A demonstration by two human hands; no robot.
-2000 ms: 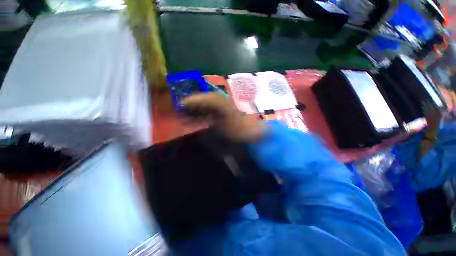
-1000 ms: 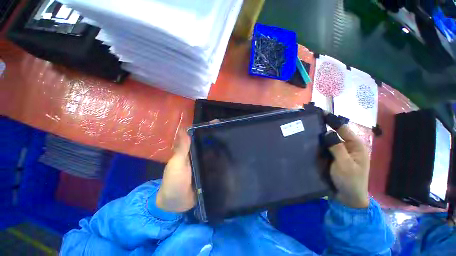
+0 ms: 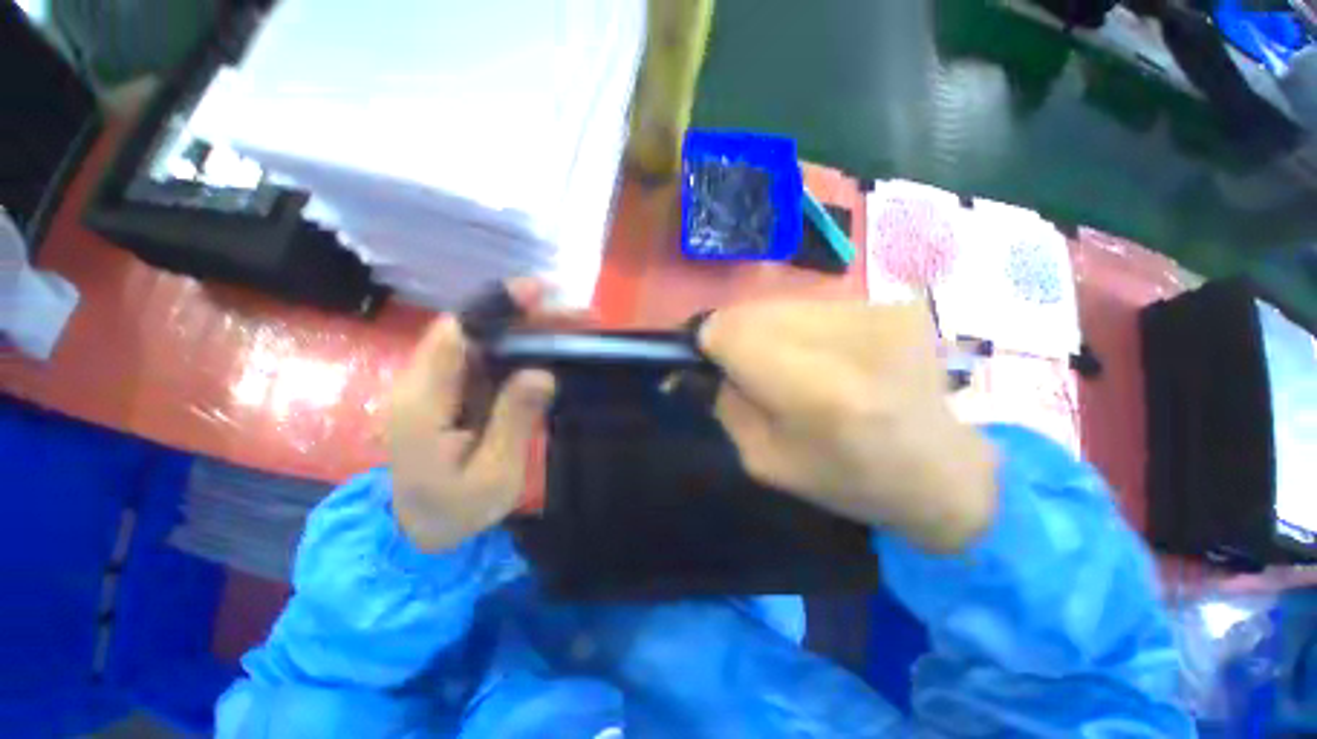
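The tablet (image 3: 600, 348) is held up edge-on, so only a thin, blurred pale edge shows. My left hand (image 3: 470, 426) grips its left end, with thumb and fingers around it. My right hand (image 3: 831, 390) holds its right end. Black finger cots show at the fingertips. The black foam tray (image 3: 693, 505) lies below and behind the tablet, in front of my body; its inside cannot be made out.
The blue parts bin (image 3: 740, 197) with small dark parts stands ahead, beside a teal tool (image 3: 828, 228). Dot sheets (image 3: 1018, 274) lie to its right. A white sheet stack (image 3: 433, 130) stands at left, black stacked trays (image 3: 1220, 419) at right. The green conveyor (image 3: 867, 87) runs behind.
The tablet was held flat with a white label showing; it is now tilted edge-on, higher and further left. My right hand has moved left with it. More of the black tray shows.
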